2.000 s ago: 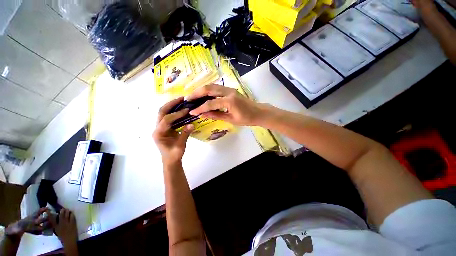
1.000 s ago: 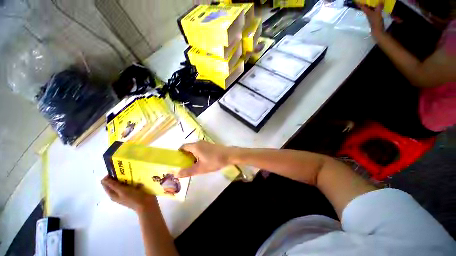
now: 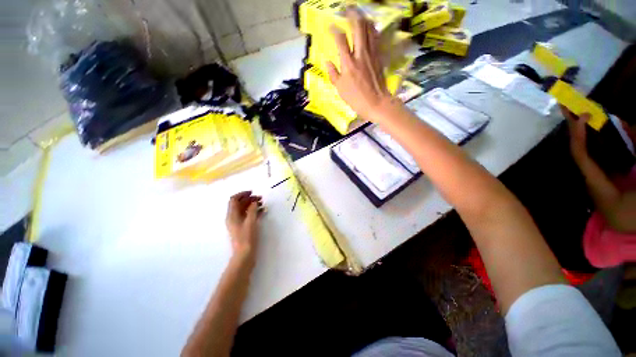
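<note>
My right hand (image 3: 359,68) is raised with fingers spread against the stack of finished yellow cartons (image 3: 328,94) at the back; it covers part of the stack, and no carton is clearly gripped. My left hand (image 3: 244,217) is low over the white bench (image 3: 139,244), fingers loosely curled and apart, with nothing visible in it. Flat cartons (image 3: 202,148), yellow with a black band and product picture, lie overlapping beyond my left hand. Loose black handles (image 3: 282,111) lie tangled between these and the stack.
A row of black inner boxes with white tops (image 3: 373,166) lies under my right forearm. More inner boxes (image 3: 31,296) stand at left. Yellow tape (image 3: 314,223) crosses the bench. Bagged black parts (image 3: 115,90) sit by the wall. Another person's hand (image 3: 577,132) holds a yellow carton at right.
The carton I held in both hands has left my left hand. My right hand has moved up and away to the stack. My left hand is now lone over the bench. The view has shifted.
</note>
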